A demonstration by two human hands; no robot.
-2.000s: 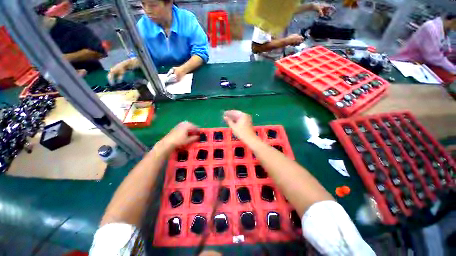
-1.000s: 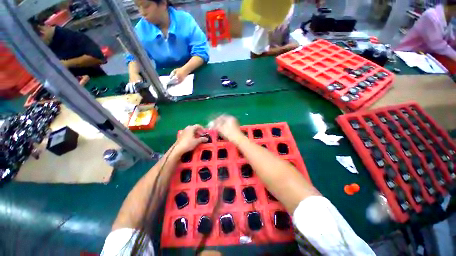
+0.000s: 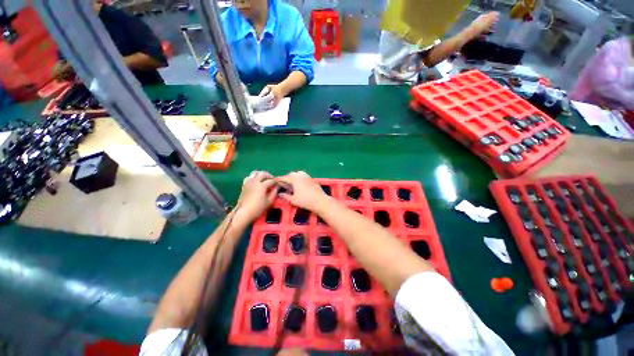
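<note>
A red tray point(image 3: 245, 306) of square pockets lies in front of me, with a black rounded-square unit in most of the pockets I can see. My left hand point(image 3: 256, 192) is at the tray's far left corner, fingers closed at a small black unit point(image 3: 283, 190). My right hand point(image 3: 302, 190) meets it from the right, its fingertips on the same unit. The fingers partly hide the unit, and whether it touches the pocket is unclear. My right forearm covers some pockets.
A loaded red tray point(image 3: 518, 231) is at right, stacked red trays point(image 3: 455, 97) behind it. White scraps point(image 3: 475, 211) and an orange piece point(image 3: 502, 284) lie between. At left are a metal post point(image 3: 142, 115), a bottle point(image 3: 174, 207), a black box point(image 3: 94, 172) and a shiny black heap point(image 3: 42, 156). Coworkers sit opposite.
My right hand has come down and left from beyond the tray's far edge to meet my left hand at the far left corner. The camera view has shifted slightly.
</note>
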